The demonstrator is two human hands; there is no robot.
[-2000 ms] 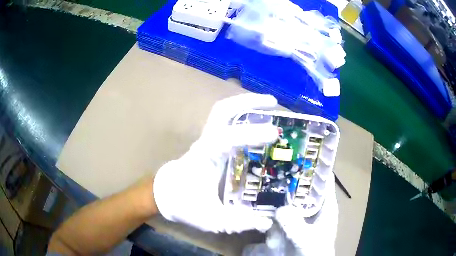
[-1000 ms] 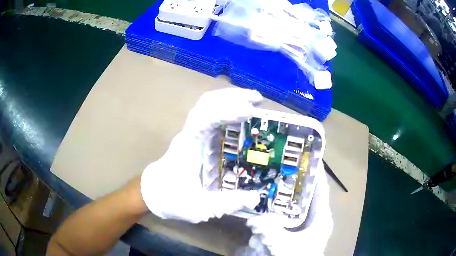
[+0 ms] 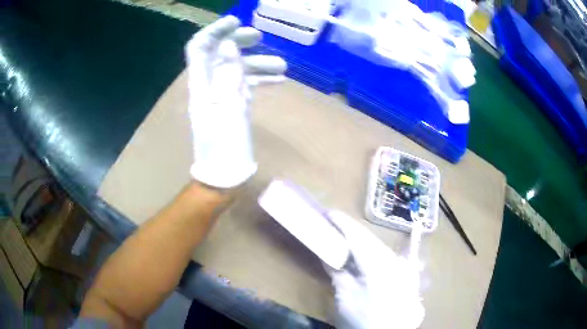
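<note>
The open white socket housing (image 3: pixel 371 193) lies on the cardboard mat (image 3: pixel 309 128), right of centre, its green board, yellow transformer and wires facing up. A white cord runs from its lower corner towards my right hand. My right hand (image 3: pixel 376 276), white-gloved, grips the right end of a white slab-like part (image 3: pixel 306 222), tilted over the mat; whether it is a cover or another housing I cannot tell. My left hand (image 3: pixel 222 103), white-gloved, is raised over the mat's left part, fingers apart and empty. A thin black stick, likely tweezers (image 3: pixel 458 225), lies right of the housing.
A blue corrugated stack (image 3: pixel 386 96) stands behind the mat, bearing a white socket unit (image 3: pixel 289 22) and cords bagged in clear plastic (image 3: pixel 412 38). More blue sheets (image 3: pixel 540 71) lie at the far right. The dark green bench (image 3: pixel 129 71) surrounds the mat; a carton (image 3: pixel 71 225) is below left.
The open housing has left my hands and now lies on the mat at the right. My left hand has let go and risen up-left. My right hand now holds the white slab-like part.
</note>
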